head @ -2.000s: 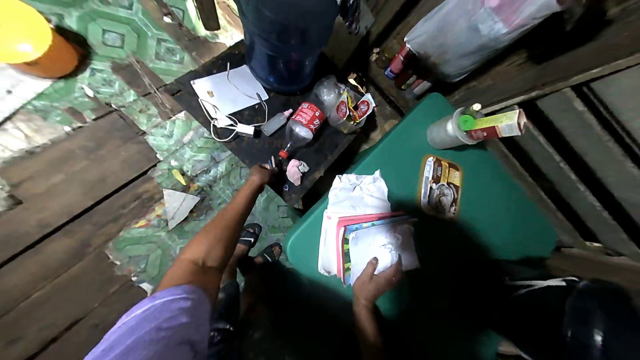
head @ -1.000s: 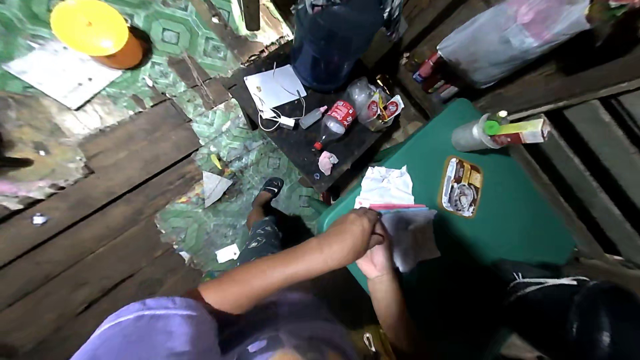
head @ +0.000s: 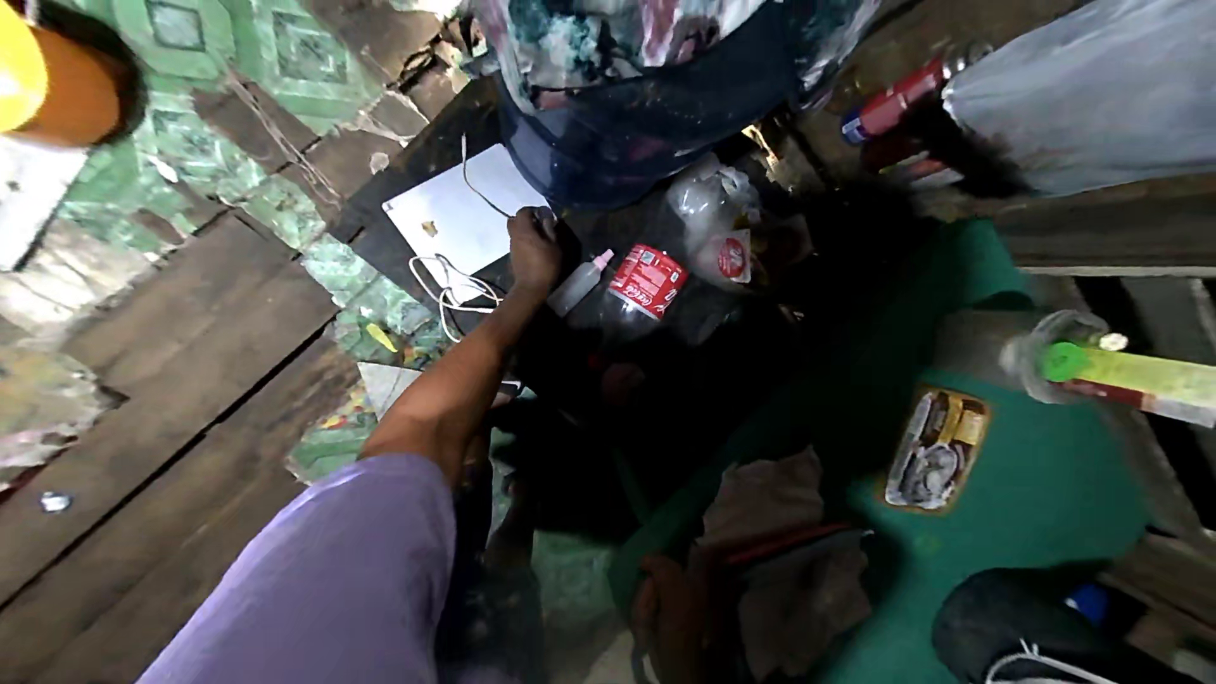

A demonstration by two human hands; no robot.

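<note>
My left hand [head: 534,249], in a purple sleeve, reaches over the dark low table to the right edge of a white flat sheet [head: 456,214]. A white cable [head: 451,299] runs to its fingers; whether they grip it is unclear. Right beside it lie a small clear bottle with a pink tip [head: 579,283] and a plastic Coca-Cola bottle [head: 648,283]. My right hand [head: 670,608], in deep shadow, is at the left side of a stack of papers or booklets [head: 803,579] on the green table [head: 1035,494]; its grip is hard to see.
A dark blue bucket [head: 646,133] filled with cloth or bags stands behind my left hand. On the green table are a foil-like tray [head: 936,448] and a clear jar [head: 1035,356]. An orange container [head: 71,85] stands at far left; a black bag or shoe [head: 1026,627] is at lower right.
My left hand has moved from the papers, where it was close to my right hand, forward to the white sheet and cable. The cable's white adapter, visible before, is now hidden. The view has shifted closer to the bucket.
</note>
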